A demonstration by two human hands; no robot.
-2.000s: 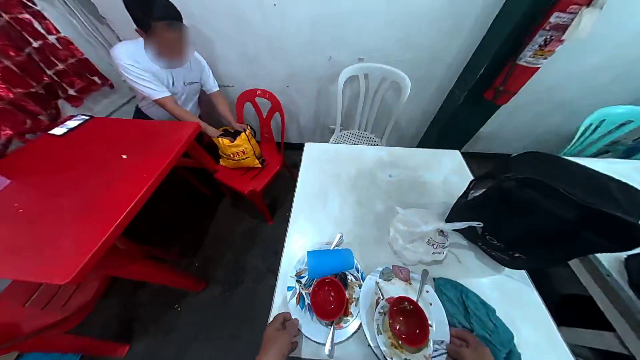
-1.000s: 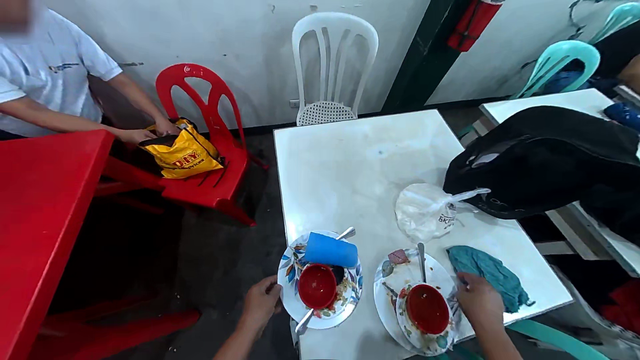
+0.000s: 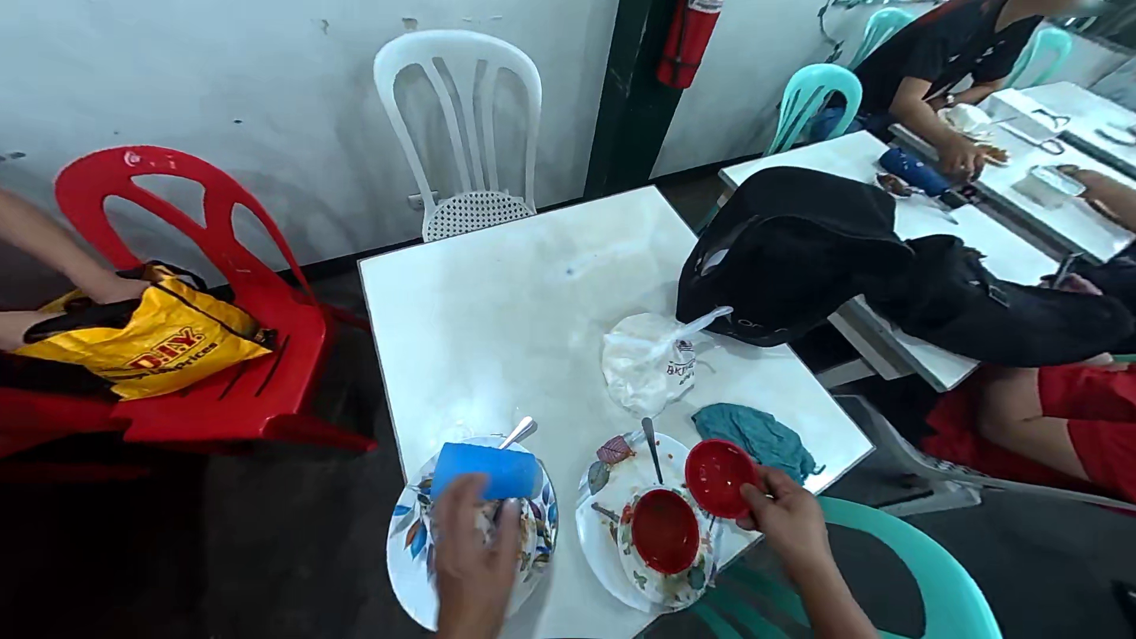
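Observation:
My right hand point(image 3: 781, 515) holds a small red bowl point(image 3: 721, 477) by its rim, above the right edge of the right-hand plates. Another red bowl point(image 3: 666, 532) sits on those floral plates point(image 3: 679, 448), beside a spoon point(image 3: 653, 448). Over the left-hand floral plates point(image 3: 408, 541) is my left hand point(image 3: 484, 524), blurred, its fingers at the lower side of a blue plastic cup point(image 3: 486, 471) that lies on its side; whether it grips the cup is unclear. A spoon point(image 3: 518, 432) sticks out behind the cup. A teal cloth point(image 3: 759, 438) lies right of the plates.
On the white table point(image 3: 515, 328) lie a tied plastic bag point(image 3: 648, 364) and, at its right edge, a black bag point(image 3: 790, 253). A turquoise chair point(image 3: 932, 568) is close at right. A person's hands reach into a yellow bag point(image 3: 191, 342) on a red chair point(image 3: 293, 390). Others sit farther right.
The red bowl from the left plates is now in my right hand, which has left the teal cloth's edge. My left hand has moved from the plate's rim to over the plates. The view has shifted right.

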